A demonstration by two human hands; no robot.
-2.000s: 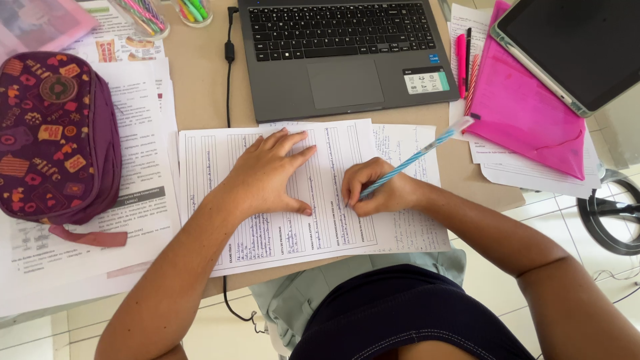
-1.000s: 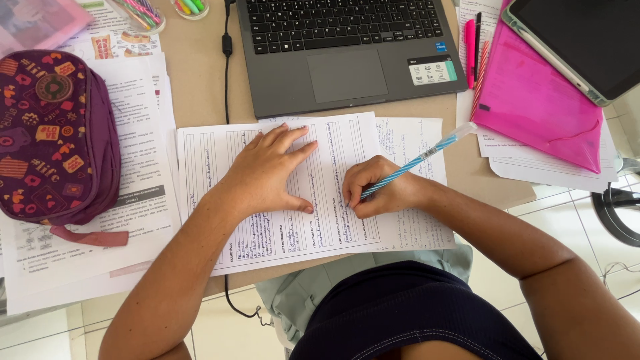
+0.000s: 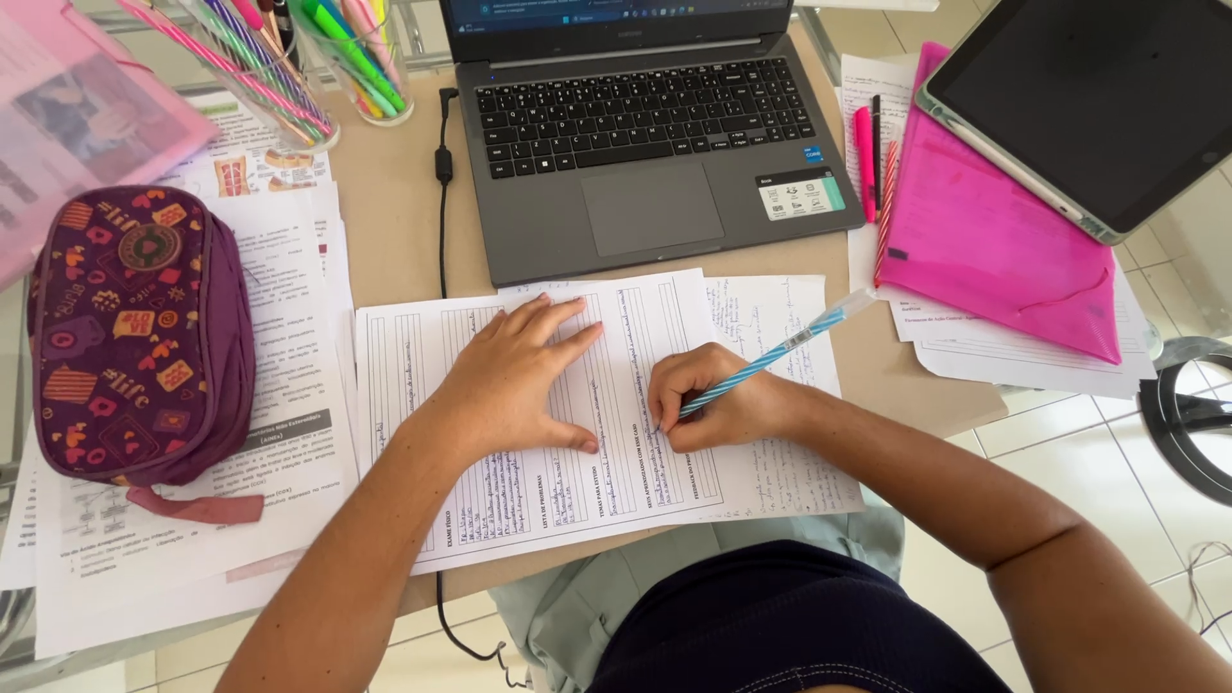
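Observation:
A printed form (image 3: 577,481) with ruled lines and blue handwriting lies turned sideways before me, partly over a handwritten sheet (image 3: 799,472). Flat on the form, with fingers spread, rests my left hand (image 3: 525,385); it grips nothing. My right hand (image 3: 712,397) holds a blue-and-white striped pen (image 3: 760,364), its tip down at the form's written lines and hidden by the fingers. The pen's clear end points up and to the right. Beyond the papers stands an open laptop (image 3: 654,164).
At left a purple pencil case (image 3: 125,337) lies on printed sheets (image 3: 289,385). Glass cups of pens (image 3: 298,125) and highlighters (image 3: 385,106) stand behind. At right are a pink plastic folder (image 3: 1001,241), a tablet (image 3: 1088,106), and a pink pen (image 3: 864,164). A black cable (image 3: 444,212) runs beside the laptop.

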